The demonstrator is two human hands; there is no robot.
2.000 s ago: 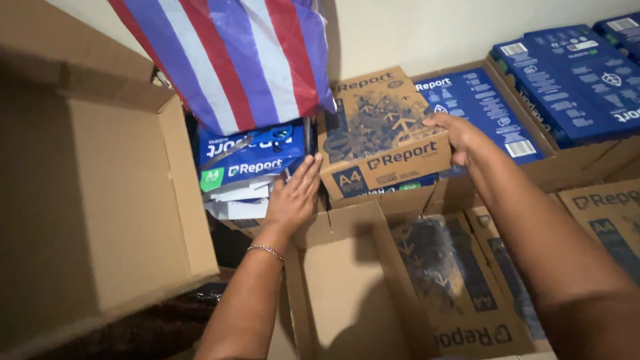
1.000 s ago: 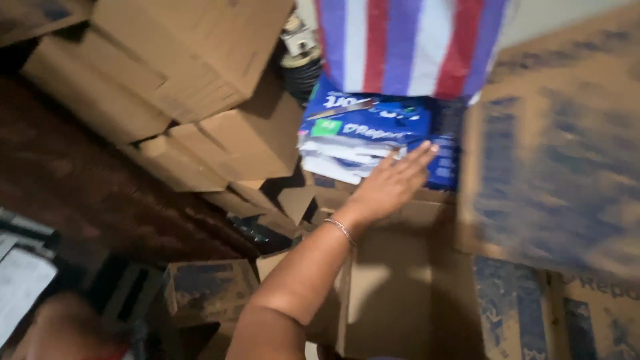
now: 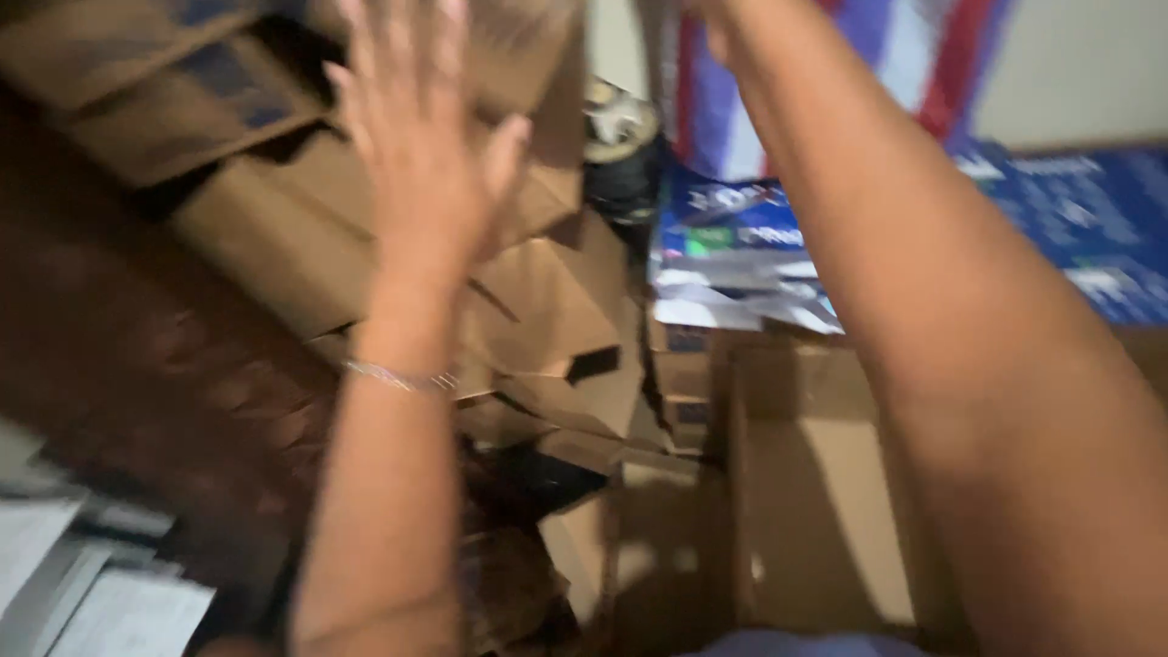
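My left hand [image 3: 424,137], blurred, has its fingers spread over the stacked cardboard boxes [image 3: 274,246] at upper left, and nothing shows in its grasp. Whether it touches them is unclear. My right forearm crosses from lower right to the top edge, where only the base of my right hand [image 3: 718,32] shows, before a striped plastic bag [image 3: 885,46]; its fingers are cut off. Under the bag lie blue paper packs [image 3: 748,201] with torn white wrapping [image 3: 712,301]. Below them is an open cardboard box [image 3: 812,511] with its inside bare.
A black cylindrical object [image 3: 625,173] stands between the stacked boxes and the bag. More blue paper packs [image 3: 1077,228] lie at right. White papers [image 3: 128,611] are at lower left, beside a dark reddish-brown surface [image 3: 182,365].
Two seconds ago both hands were at a Report carton, which is no longer in sight. My left hand has gone from the blue packs to the stacked boxes. The view has swung left.
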